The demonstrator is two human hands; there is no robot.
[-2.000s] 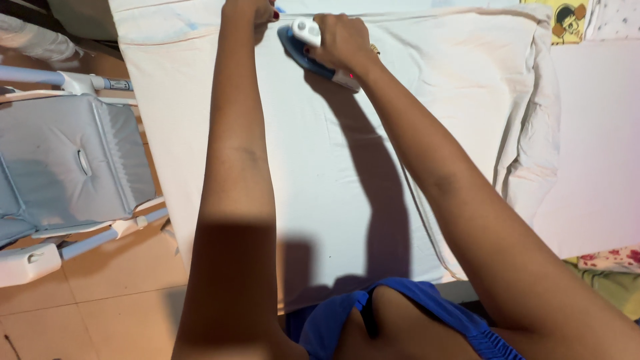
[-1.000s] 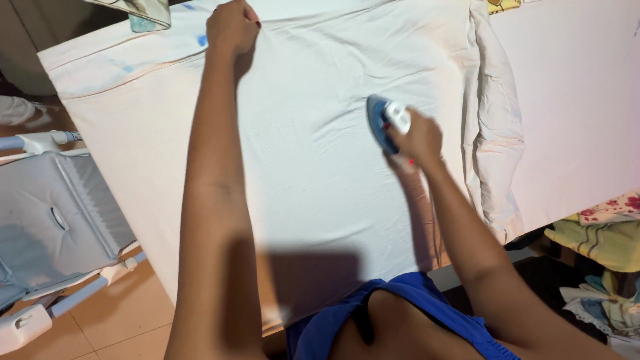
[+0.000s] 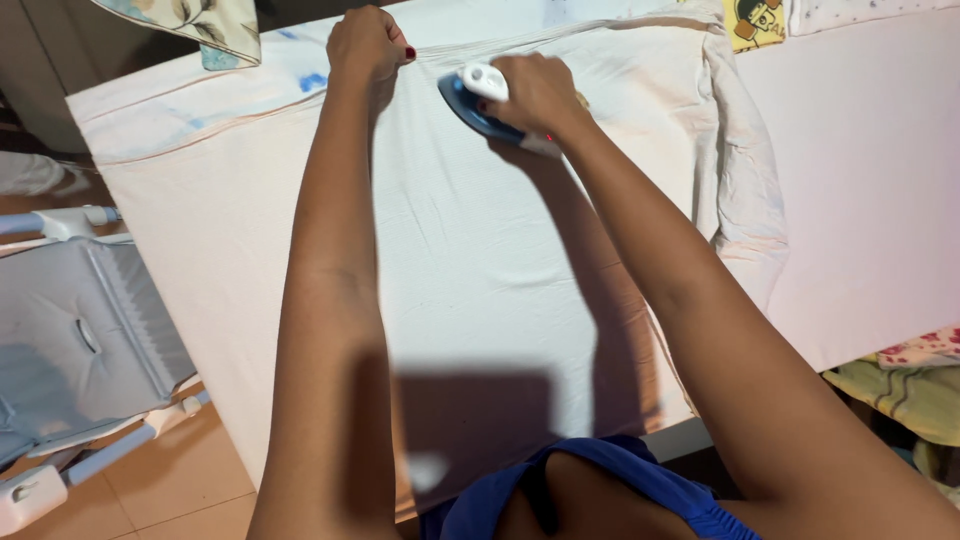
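Note:
A clothes iron (image 3: 480, 101) with a blue soleplate side and a white handle lies on a white cloth (image 3: 480, 247) spread over the table. My right hand (image 3: 540, 90) is wrapped around its handle, and a small red light shows at its rear. To the left of the iron, my left hand (image 3: 369, 45) pinches the cloth near its far hem, fingers closed on the fabric. Faint creases run down from that hand. The cloth's right side is bunched into thick folds (image 3: 742, 172). Shadows of my arms fall across it.
A grey padded seat on a white frame (image 3: 82, 330) stands at the left, beside the table. Floral fabric (image 3: 217, 30) hangs at the far left corner. A yellow printed cloth (image 3: 754, 22) lies at the far right. Folded green fabric (image 3: 907, 394) is at the lower right, near the table edge.
Since one second ago, the iron in my right hand has moved left and away from my body, toward my left hand. My left hand still holds the cloth's far part.

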